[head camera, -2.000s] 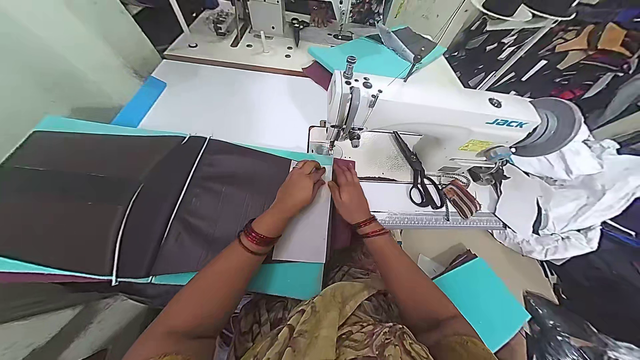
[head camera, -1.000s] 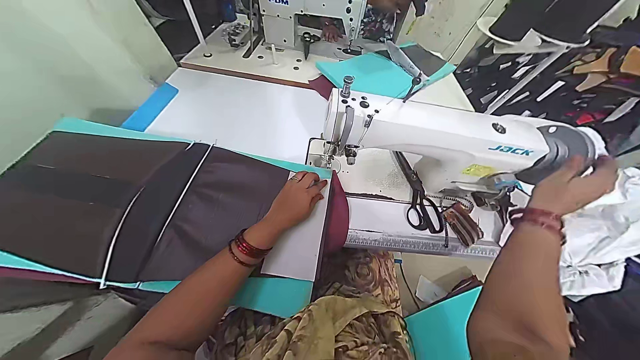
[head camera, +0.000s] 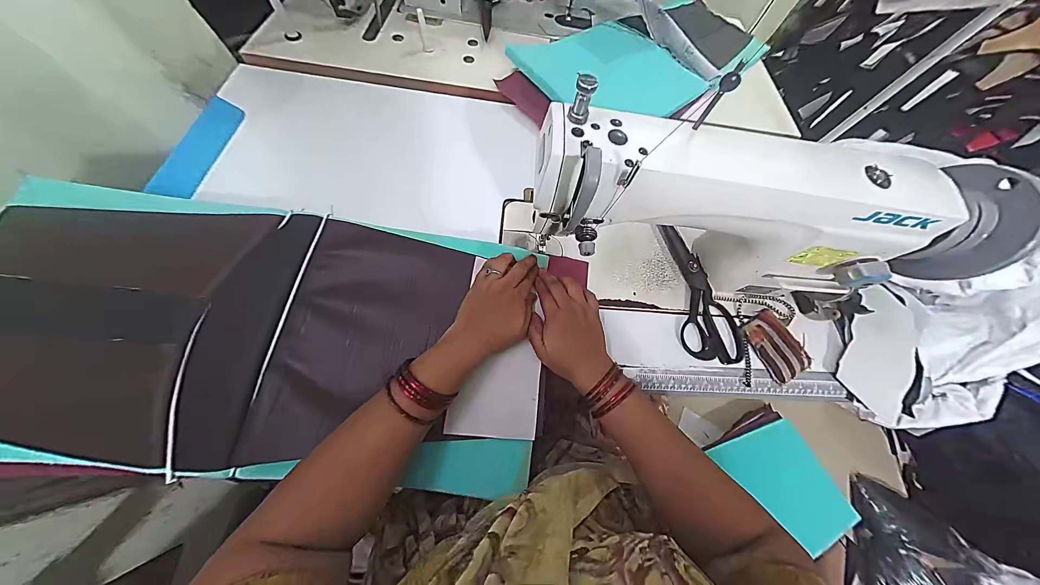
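Note:
Just below the presser foot (head camera: 543, 242) of a white sewing machine (head camera: 731, 183), my left hand (head camera: 500, 305) presses on a white rectangular piece (head camera: 496, 398) and the turquoise layer's corner. My right hand (head camera: 569, 325) lies beside it, fingertips close together on the right edge near a maroon fabric layer (head camera: 573, 270). Dark brown fabric panels (head camera: 382, 301) with white strips stretch left on top of the turquoise layer (head camera: 471, 467). Both palms face down; whether the fingers pinch the edge is hidden.
Black scissors (head camera: 705, 313), a striped fabric bundle (head camera: 777, 345) and a metal ruler (head camera: 731, 383) lie right of my hands. White cloth (head camera: 967, 349) bunches under the handwheel (head camera: 991, 215). Turquoise pieces (head camera: 609, 65) lie behind the machine, and another (head camera: 784, 487) lies at lower right.
My right hand has come back from the machine's handwheel, where it was one second ago, to the fabric edge beside my left hand. My left hand stays on the white piece.

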